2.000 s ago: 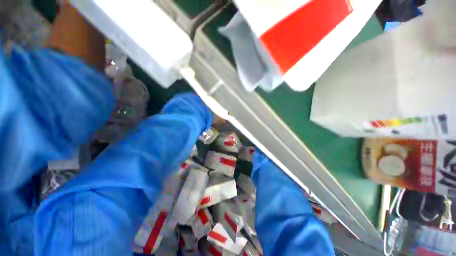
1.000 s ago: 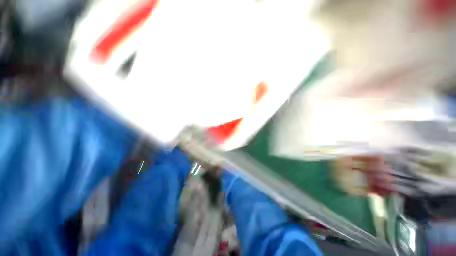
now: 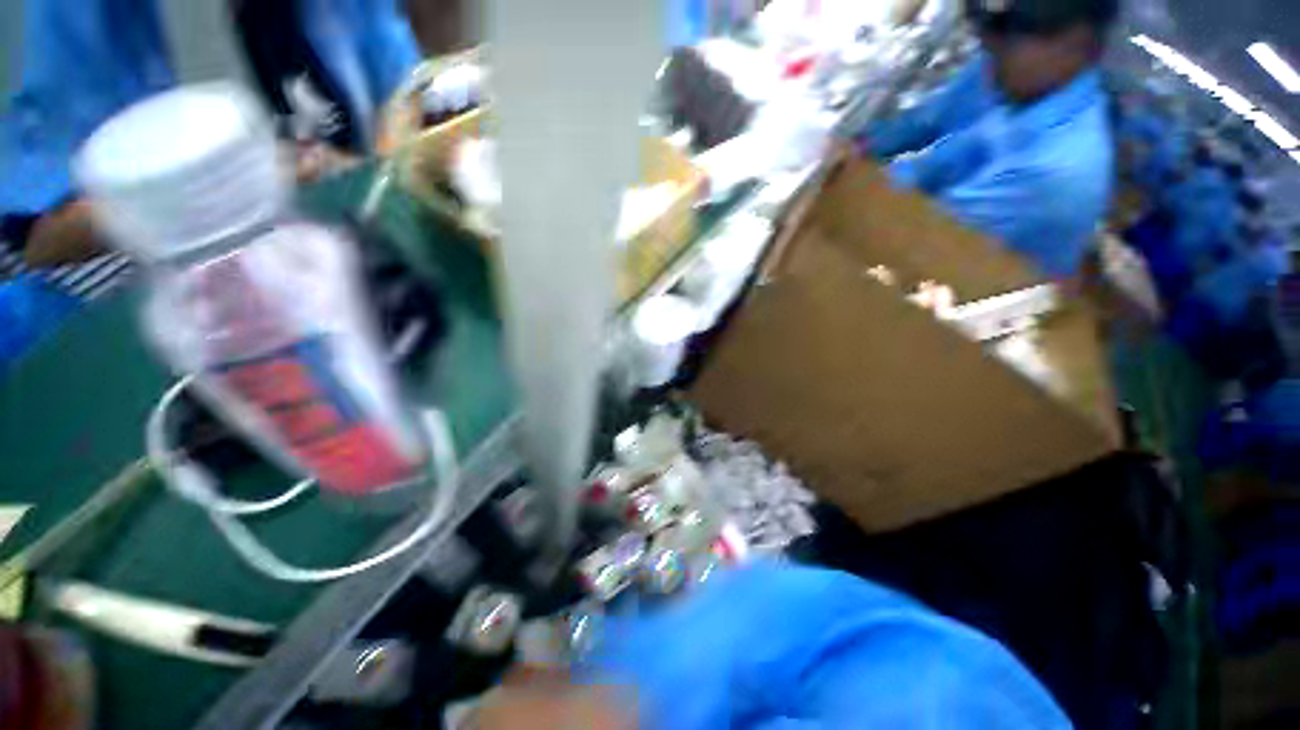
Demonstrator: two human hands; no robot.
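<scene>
My right hand (image 3: 549, 702), below a blue sleeve, is blurred at the bottom edge, and its fingers cannot be made out. Just beyond it, small white lamp units (image 3: 492, 620) with shiny round faces lie on the dark work surface. More units (image 3: 663, 568) are crowded together above the sleeve. A heap of thin white cords (image 3: 756, 492) lies beside them, against the brown carton. My left hand is not in view.
A grey post (image 3: 563, 257) rises from the metal-edged green shelf (image 3: 86, 364). The shelf holds a soda bottle (image 3: 285, 342), white cable loop (image 3: 321, 573), slim white tool (image 3: 157, 620) and yellow-brown open box (image 3: 428, 157). A large corrugated carton (image 3: 912, 371) stands right. Other workers in blue are beyond.
The view has swung right, bringing the bottle, post, brown carton and cord heap into sight. The small red-banded cartons and large white printed cartons have left view. Only one sleeve of mine shows now.
</scene>
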